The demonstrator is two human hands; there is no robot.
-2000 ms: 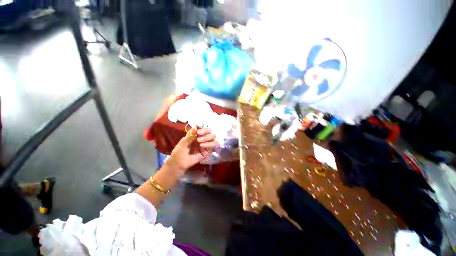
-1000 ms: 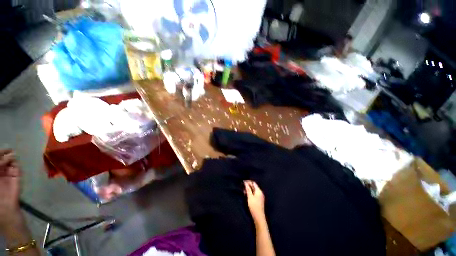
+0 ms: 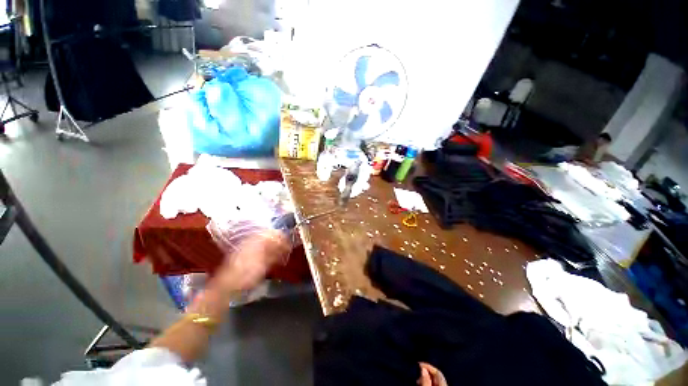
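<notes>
A black jacket (image 3: 468, 343) lies over the front of the brown wooden table (image 3: 354, 249), one sleeve pointing toward the far left. My left hand (image 3: 260, 256), with a gold bracelet, is blurred and stretched forward over the red-covered surface, near the table's left edge. A small dark thing (image 3: 285, 222) is at its fingertips, with a thin dark line running from it over the table; whether the hand grips it is unclear. My right hand (image 3: 431, 375) shows only as a few fingers at the jacket, at the bottom edge; its hold is hidden.
A metal spray gun (image 3: 349, 181), bottles (image 3: 406, 163), a white card (image 3: 410, 200) and yellow-handled scissors (image 3: 410, 220) lie farther back. A fan (image 3: 370, 98) stands behind. Black hangers (image 3: 483, 196) and white cloth (image 3: 596, 317) are at right. A blue bag (image 3: 234, 113) and rack bars (image 3: 56, 264) are left.
The view has swung back left and up. My left hand has come from the left edge to beside the table. My right hand is now mostly cut off at the bottom.
</notes>
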